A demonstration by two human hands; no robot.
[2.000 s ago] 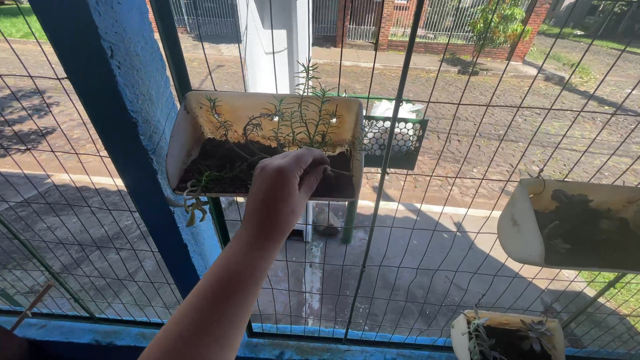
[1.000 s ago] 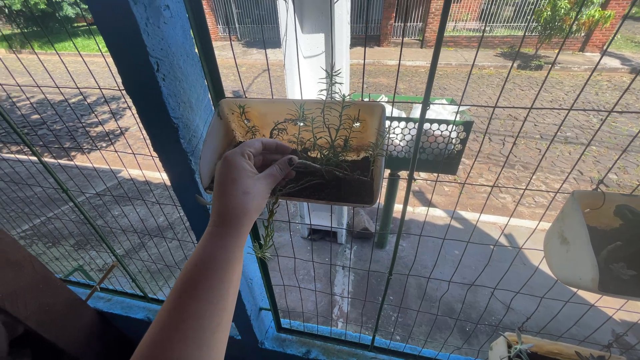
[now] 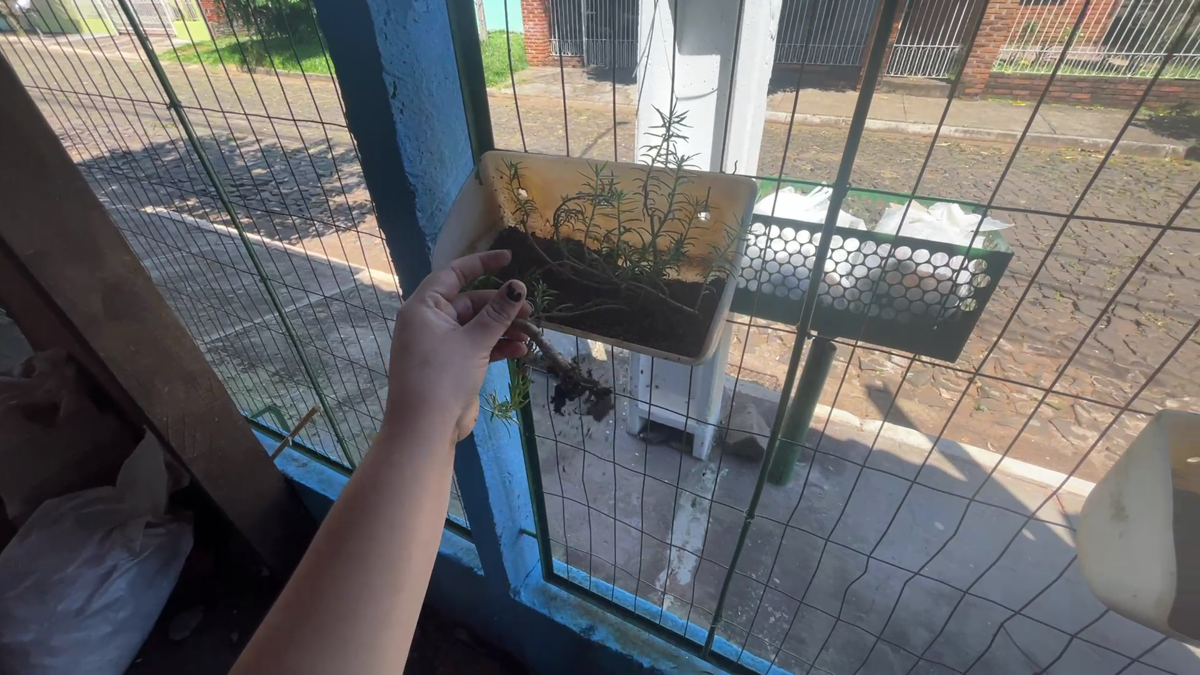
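My left hand (image 3: 445,342) pinches a leafy plant cutting (image 3: 553,361) between thumb and fingers, at the front left edge of a cream plastic planter (image 3: 717,328). The cutting's woody lower end points down to the right, with dark soil clinging to its roots; narrow green leaves hang below my fingers. Dark soil marks the thumb. Inside the planter, several thin-leaved stems that look like rosemary (image 3: 609,225) rise or lean over dark soil (image 3: 647,314). My right hand is out of view.
Green wire fencing (image 3: 806,328) spans the view beside a blue post (image 3: 422,122). Beyond it are a perforated metal basket (image 3: 862,281) with white bags and a white pole (image 3: 689,56). Another planter (image 3: 1125,525) is at right, a plastic bag (image 3: 84,562) at lower left.
My left hand has moved from over the planter's soil to its left front edge. The cutting's soil-covered root end now hangs outside the planter. The view has shifted left.
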